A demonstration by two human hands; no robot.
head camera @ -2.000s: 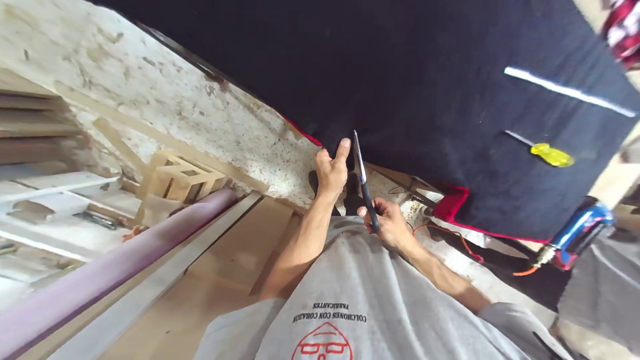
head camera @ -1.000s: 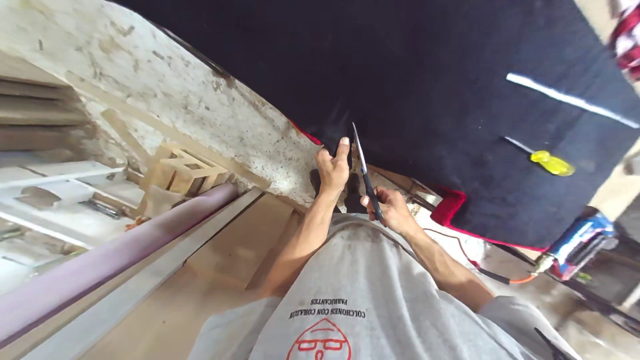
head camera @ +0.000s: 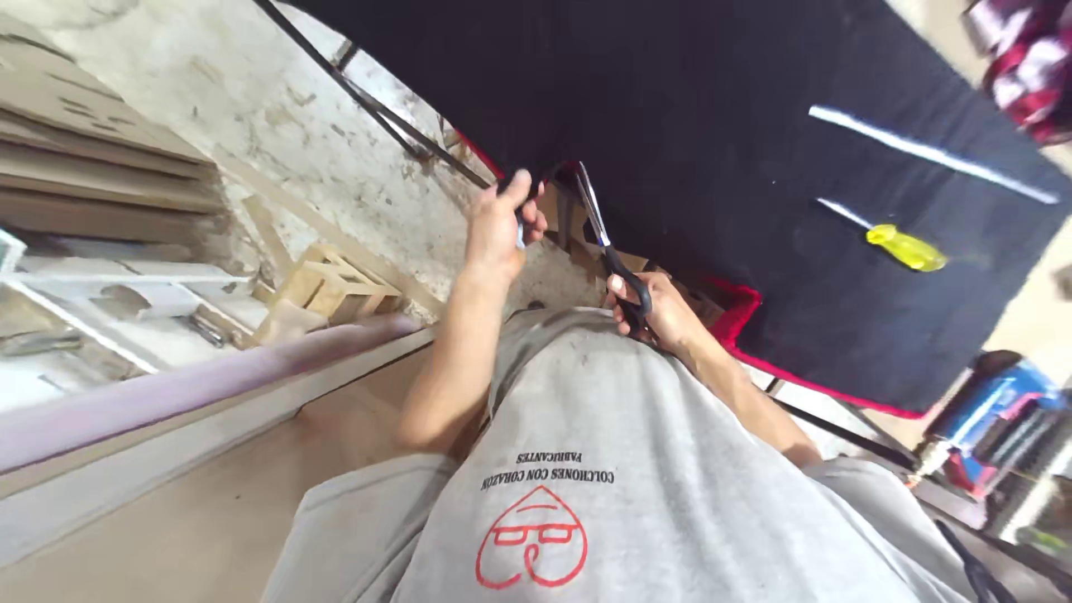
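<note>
My left hand grips the edge of a large dark fabric near its red underside. In my right hand is a pair of black-handled scissors, blades pointing up and away from me at the cut edge of the fabric. How far the blades are apart is hard to tell. A red fold of the cloth shows to the right of my right hand. On the fabric, farther right, lie a yellow-handled screwdriver and a thin white strip.
A blue tool, perhaps a pneumatic stapler, is at the right beyond the fabric. To the left are a small wooden crate-like frame, a lilac roll and stacked boards. A dark metal bar runs beside the fabric's left edge.
My left hand has moved up and outward, away from my body, with fabric in it. A gap in the cloth now shows between my hands. The view has shifted somewhat.
</note>
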